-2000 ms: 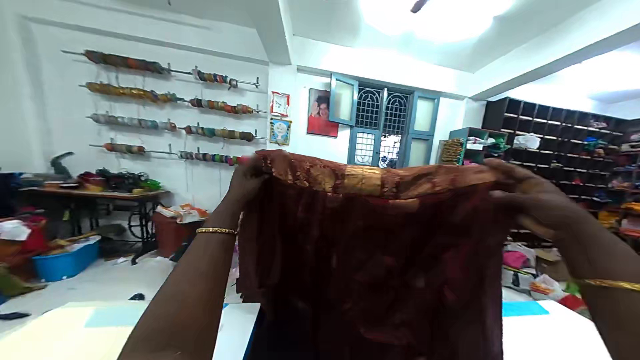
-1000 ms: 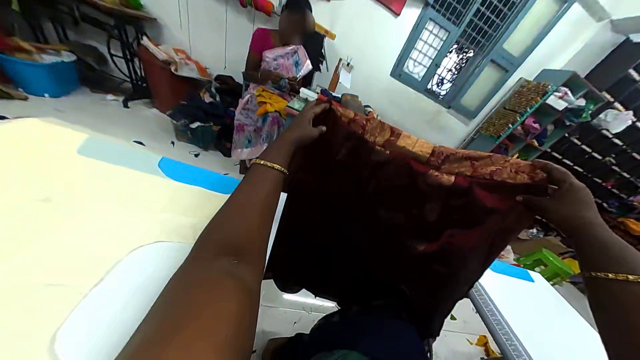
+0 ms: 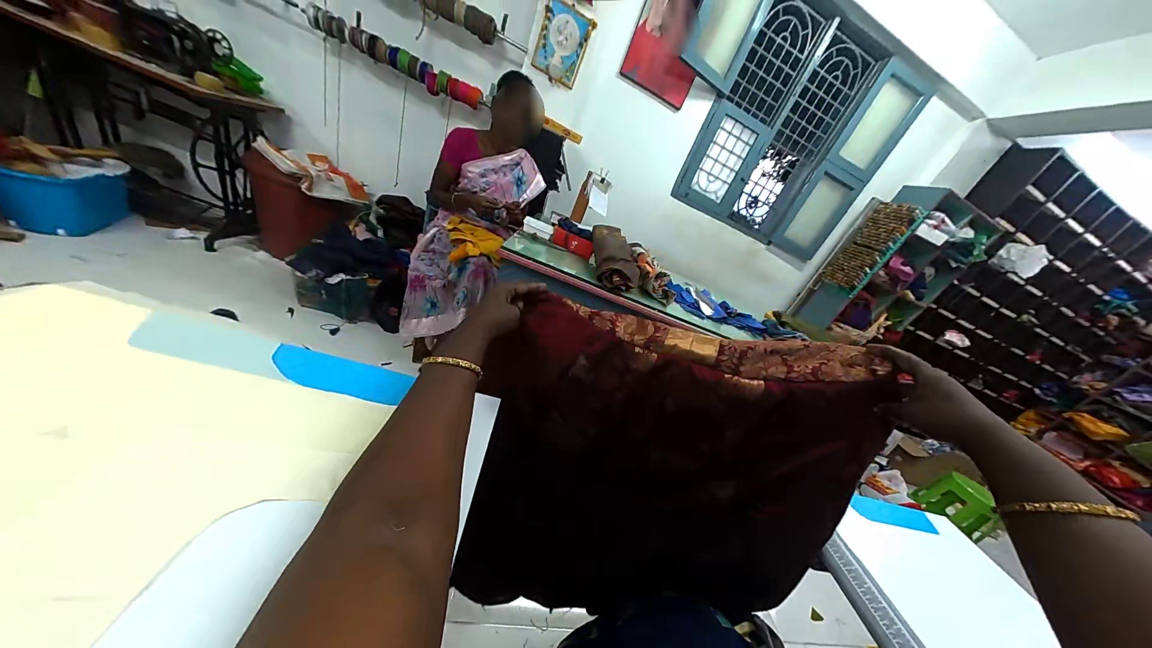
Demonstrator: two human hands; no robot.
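A dark maroon cloth garment (image 3: 684, 468) with a gold-patterned band (image 3: 720, 353) along its upper edge hangs spread between my hands. My left hand (image 3: 495, 319) pinches the top left corner, and my right hand (image 3: 927, 391) grips the top right corner. Both arms reach forward, each wearing a gold bangle. The lower part of the cloth hangs down in front of my body, over the gap between the white table surfaces. Fingers behind the fabric are partly hidden.
Pale paper sheets (image 3: 180, 432) cover the table at left; a metal ruler (image 3: 868, 589) lies at lower right. Beyond, a person (image 3: 490, 180) sits beside a glass-topped counter (image 3: 576, 261). A green plastic stool (image 3: 958, 504), a blue tub (image 3: 63, 198) and filled shelves (image 3: 1026, 315) stand around.
The view has tilted down and turned from two seconds ago. Both hands keep hold of the cloth's top corners throughout; the seated person's head is raised more than one second ago.
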